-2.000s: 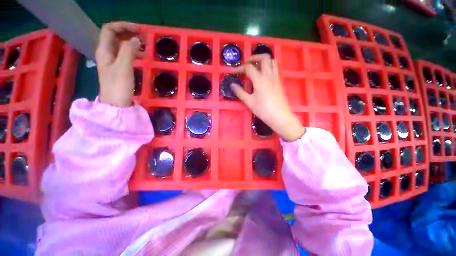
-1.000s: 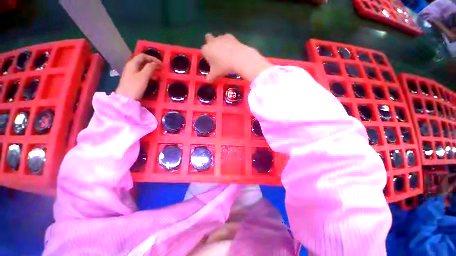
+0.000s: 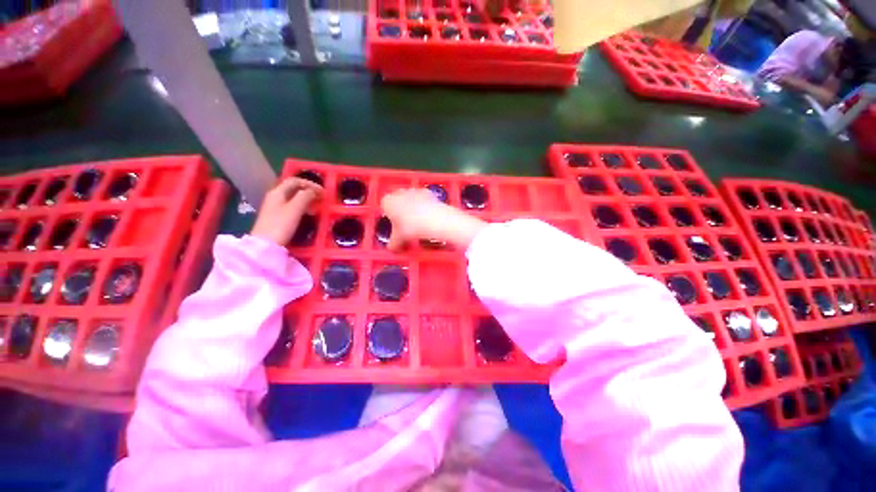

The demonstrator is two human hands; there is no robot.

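Observation:
A red foam tray (image 3: 440, 373) lies in front of me, with round black watch heads (image 3: 388, 336) in its square pockets. Some pockets in its third column and at its back right are empty. My left hand (image 3: 281, 211) is at the tray's back left corner, fingers bent near a watch head; whether it touches it is unclear. My right hand (image 3: 411, 217) is over the back rows, palm down, and partly covers a watch head in the second row. Its fingertips are hidden or blurred, so its grip cannot be told.
Filled red trays stand at the left (image 3: 200, 216) and right (image 3: 559, 165). A red tray stack (image 3: 480, 67) is across the dark green bench (image 3: 317, 110). A grey metal bar (image 3: 197, 91) slants beside my left hand. A yellow sheet (image 3: 615, 21) and another person (image 3: 802, 60) are at the back.
The view has tilted up, showing the far tray stack and yellow sheet. My right hand moved from the third column to the left within the back rows. My left hand stays at the back left corner.

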